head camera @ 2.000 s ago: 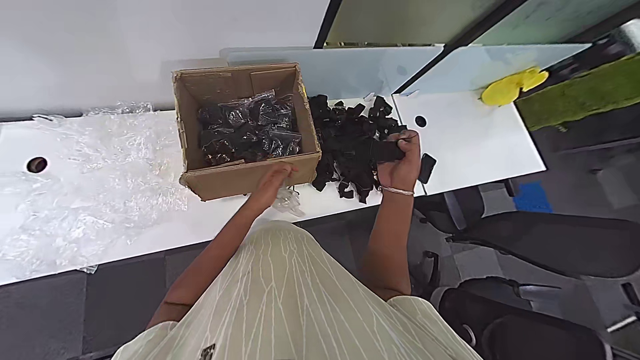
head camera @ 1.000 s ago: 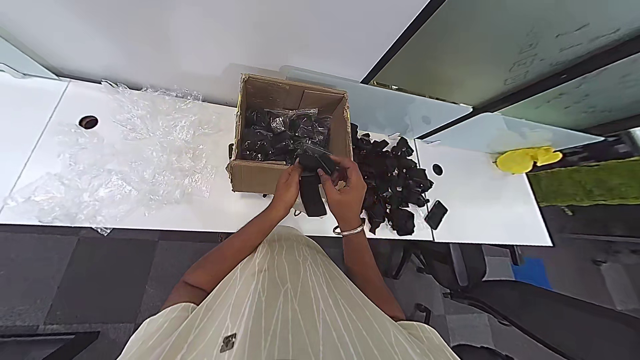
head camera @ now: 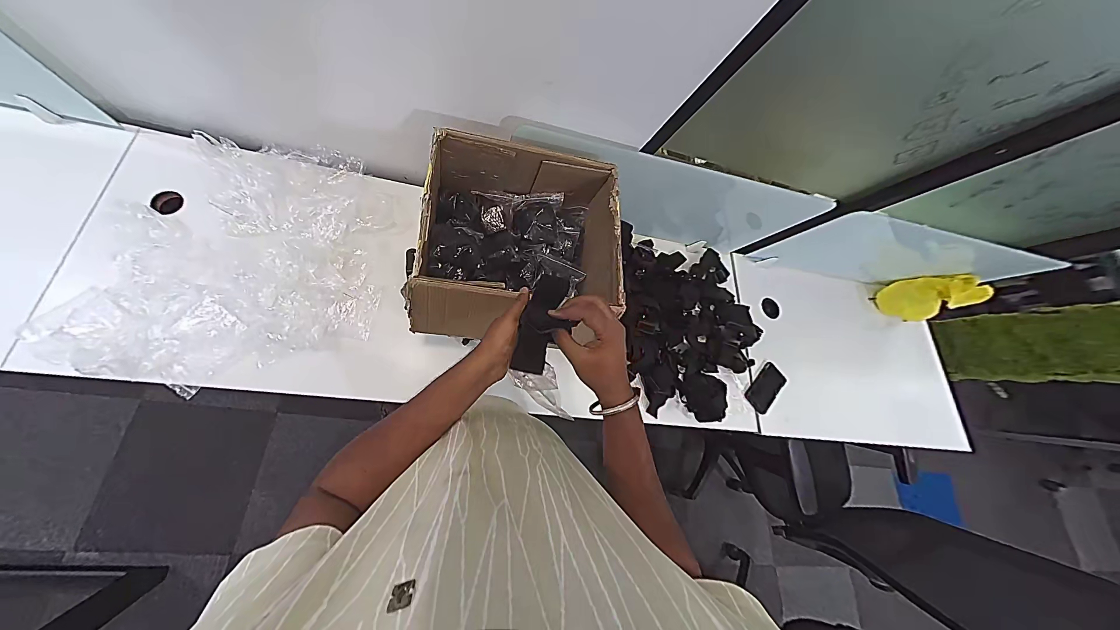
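Between my hands, in front of an open cardboard box (head camera: 464,308), is a black strap-like item (head camera: 530,346), probably fabric. My left hand (head camera: 500,337) grips its left side, and the fingers of my right hand (head camera: 593,337) pinch it from the right. Inside the box lie many black items in clear plastic bags (head camera: 503,236). A heap of loose black items (head camera: 687,324) is spread on the white table to the right of the box. Under the held item, a clear plastic bag (head camera: 542,389) rests by the table's front edge.
Crumpled clear plastic bags (head camera: 254,280) cover much of the table (head camera: 420,385) on the left. A black phone-like object (head camera: 766,388) lies right of the heap. Farther right is a yellow object (head camera: 927,297). Glass partitions stand behind, and a black office chair (head camera: 945,551) is at the lower right.
Two seconds ago my right hand was at the black heap with a black item and my left at the box's front edge. Both hands now hold a black item together before the box.
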